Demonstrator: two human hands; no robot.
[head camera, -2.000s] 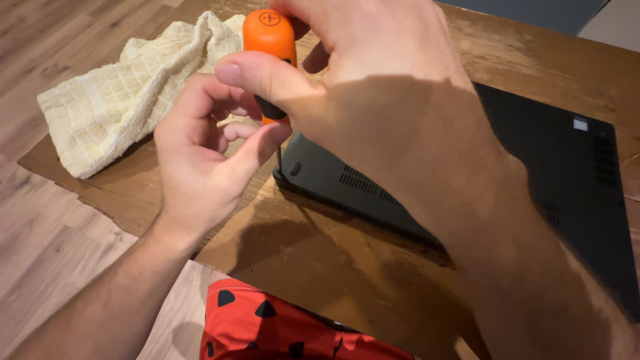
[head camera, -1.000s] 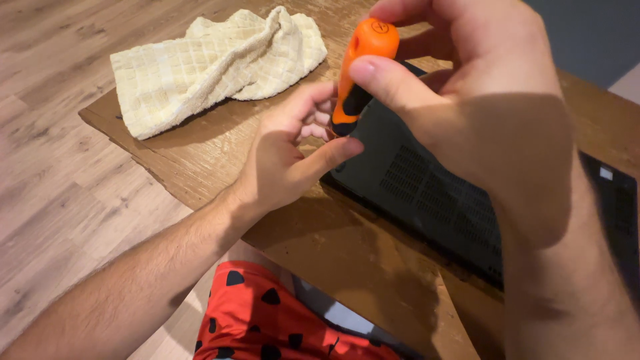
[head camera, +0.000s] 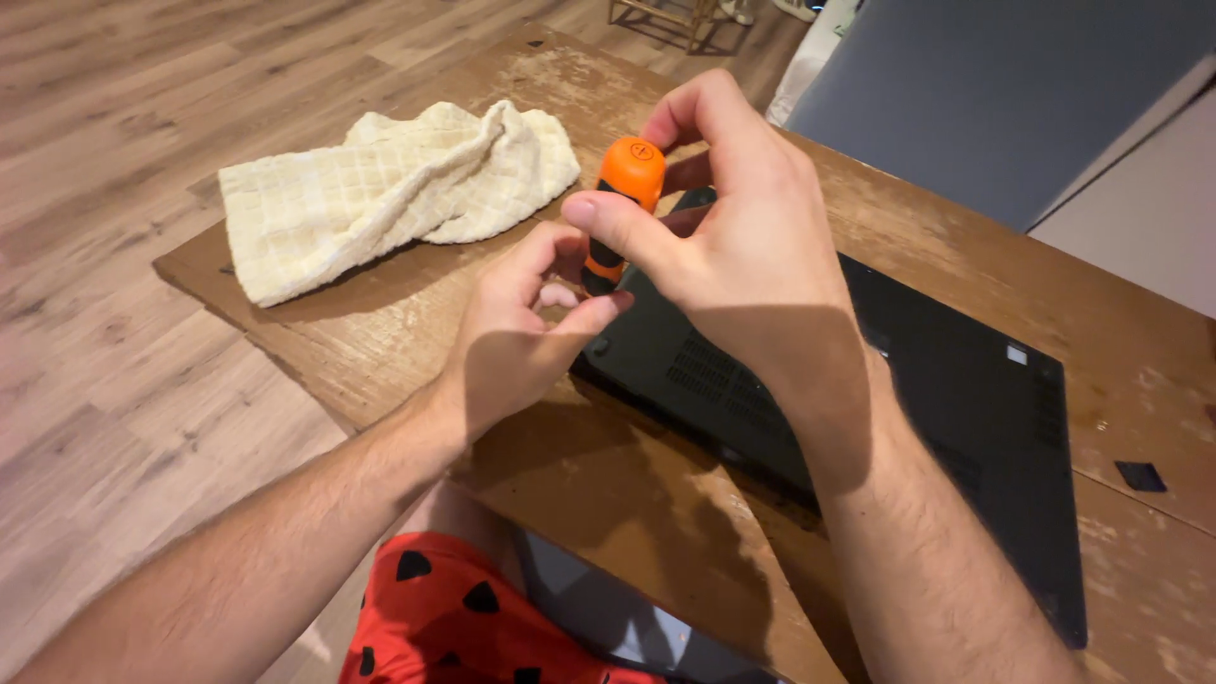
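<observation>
My right hand (head camera: 750, 237) holds a screwdriver (head camera: 632, 169) by its orange and black handle, thumb on the near side and fingers behind. The handle stands nearly upright, with a cross mark on its end cap. My left hand (head camera: 532, 323) is beside the handle's lower end, thumb and fingers curled around that spot; whether it grips the shaft cannot be told. The screwdriver's tip is hidden. Under both hands lies a black laptop (head camera: 959, 380), its underside with vent slots facing up, near the corner by my left thumb.
A cream towel (head camera: 399, 190) lies crumpled on the worn wooden table (head camera: 912, 214), left of the laptop. A small dark flat piece (head camera: 1140, 476) lies right of the laptop. A grey-blue panel (head camera: 988, 95) stands beyond the table's far edge.
The handle was more tilted one second ago and is now more upright. My right hand stays around it, my left close below. The view has shifted, showing more of the table.
</observation>
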